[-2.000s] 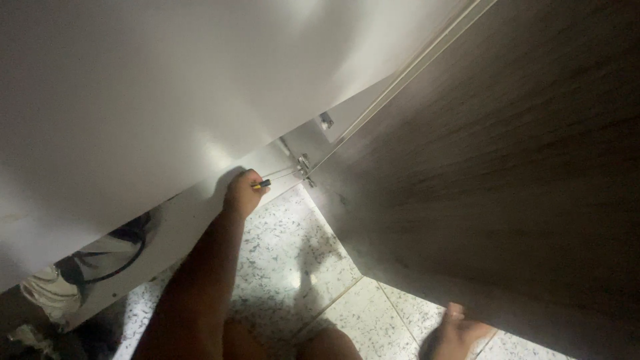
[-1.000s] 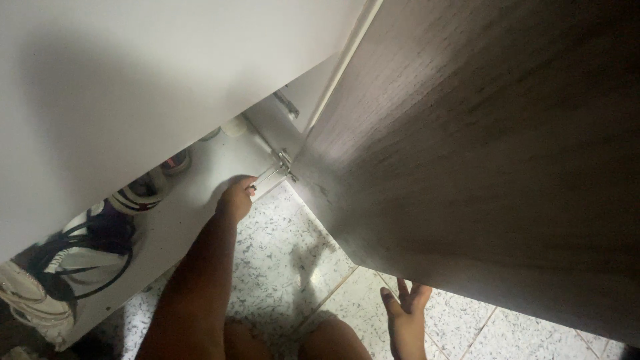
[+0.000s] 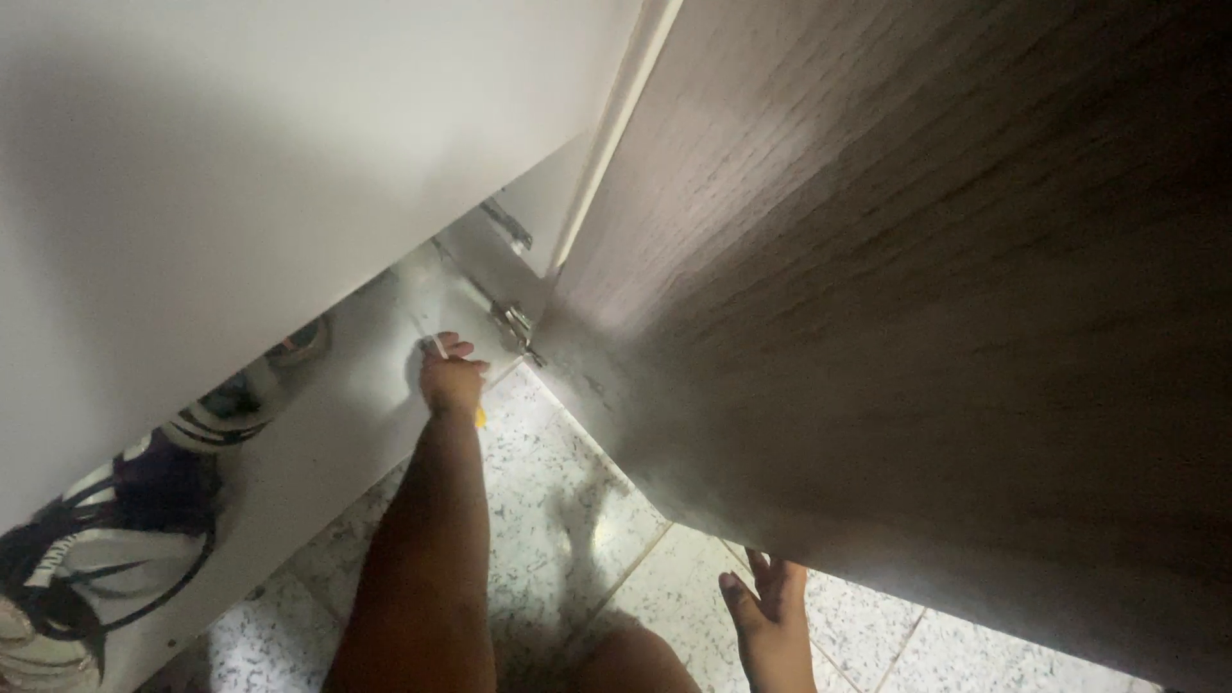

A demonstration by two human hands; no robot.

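Observation:
My left hand point(image 3: 452, 377) is closed around a slim tool, probably a screwdriver; a yellow part point(image 3: 480, 417) shows below the fist and a pale shaft point(image 3: 440, 346) above. It is just left of a metal cabinet hinge point(image 3: 515, 325), not touching it. That hinge joins the white cabinet floor to the lower corner of a wood-grain door point(image 3: 866, 337). My right hand point(image 3: 775, 616) is at the door's bottom edge, thumb apart, with some fingertips hidden behind the edge.
A white panel point(image 3: 241, 192) slants across the upper left. Shoes point(image 3: 221, 409) and a dark looped cord point(image 3: 207, 568) lie on the cabinet's white bottom board point(image 3: 318, 462). Another metal fitting point(image 3: 507, 226) is farther inside. Speckled floor tiles point(image 3: 539, 481) lie below, beside a bare knee point(image 3: 635, 659).
My right hand has shifted left along the door's bottom edge since the oldest frame. The tool in my left hand has turned away from the hinge, which it pointed toward one second ago.

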